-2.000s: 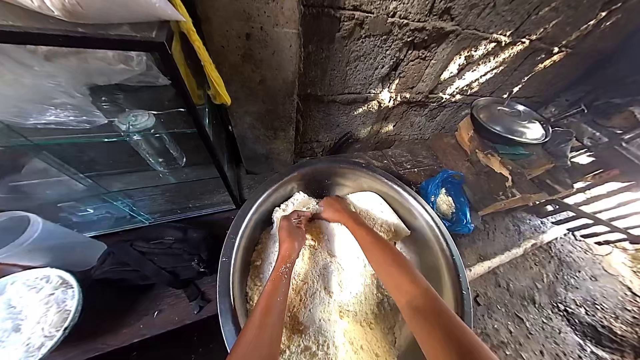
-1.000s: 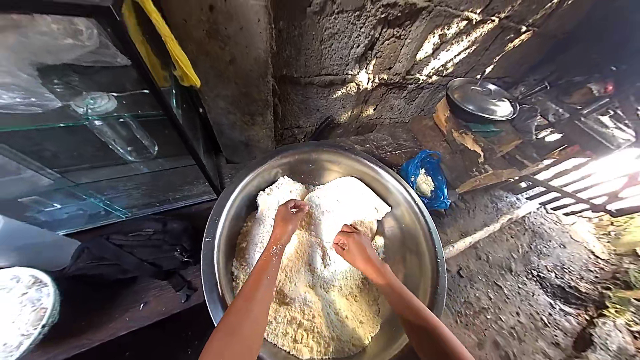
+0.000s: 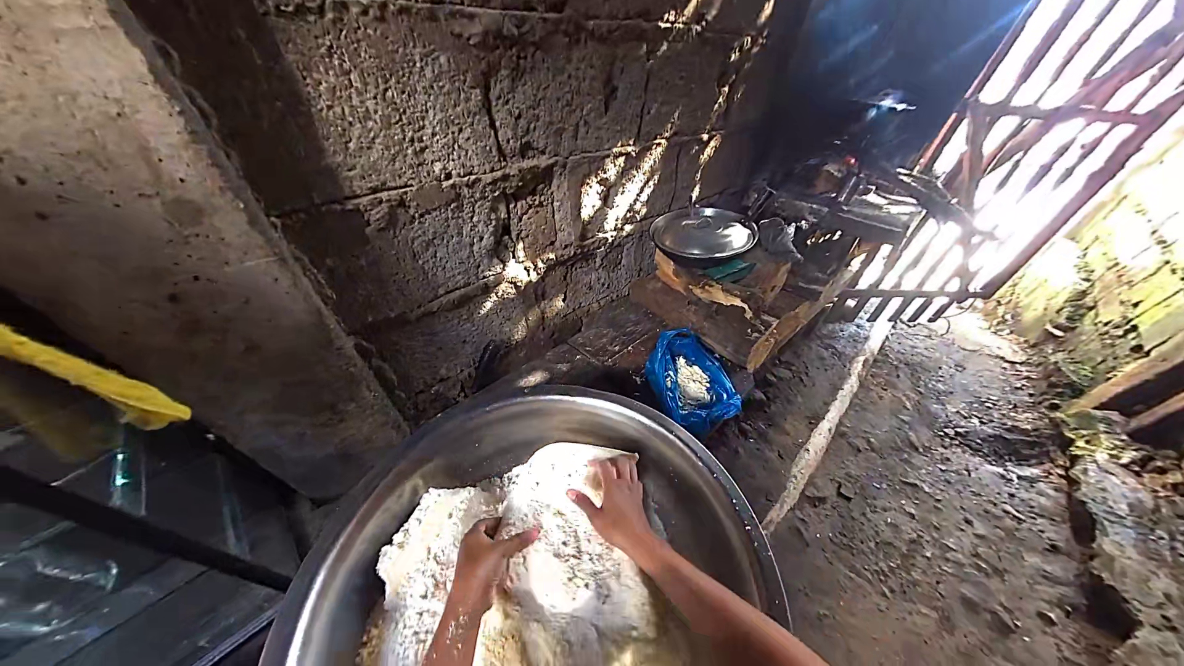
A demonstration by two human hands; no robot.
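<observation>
A large metal basin point(image 3: 680, 442) holds a white cloth or sack point(image 3: 555, 462) dusted with pale crumbly meal, and a heap of loose grated or floury material point(image 3: 421, 555). My left hand point(image 3: 490, 560) rests against the middle of the white bundle, thumb spread from the fingers; what its curled fingers touch is partly hidden. My right hand point(image 3: 615, 504) lies on the bundle's upper right part with its fingers spread.
Beyond the basin sits a blue plastic bag point(image 3: 708, 407) with pale material in it. A lidded pan point(image 3: 703, 233) stands on wood by the block wall point(image 3: 398, 139). A pole point(image 3: 828, 430) lies on the dirt ground. Glass shelving point(image 3: 120, 555) and yellow plastic point(image 3: 102, 379) are at left.
Both hands were closed on the white bundle, close together, then apart; now the right hand lies spread on it and the left has opened its thumb. The view has swung right.
</observation>
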